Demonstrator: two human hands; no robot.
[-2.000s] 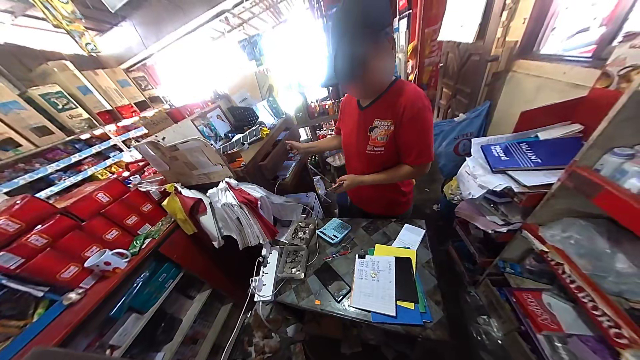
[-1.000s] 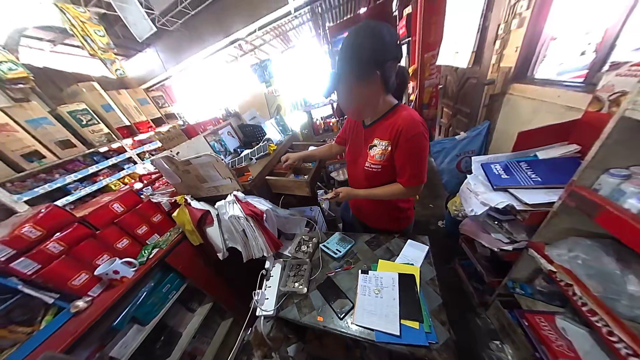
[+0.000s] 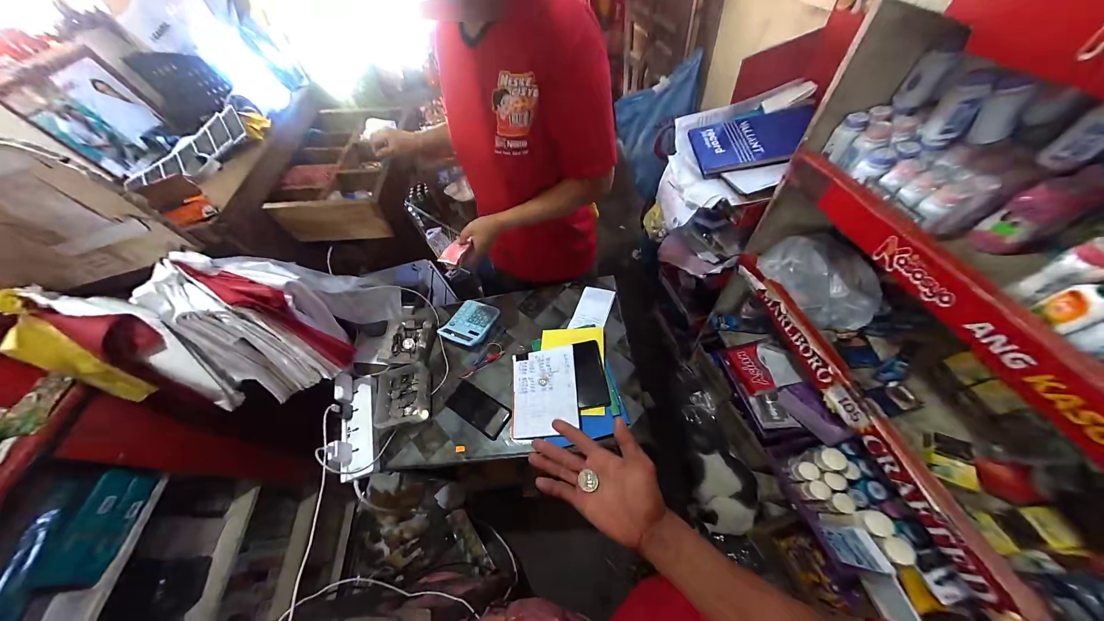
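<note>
My right hand reaches in from the lower right, palm up, fingers spread, just past the near edge of the small table. A silver coin lies on it near the base of the fingers. My left hand is out of view. Beyond my fingertips are a handwritten sheet, a dark flat object and yellow and blue folders. A black phone, a light-blue calculator and clear trays of coins sit to the left.
Across the table a person in a red shirt has one hand at an open wooden drawer and folded paper in the other. A white power strip with cords is left. Stocked shelves stand right; a black-and-white animal is below.
My right hand has come into view with a coin on its palm. The other person stays at the drawer. The view has moved closer to the table.
</note>
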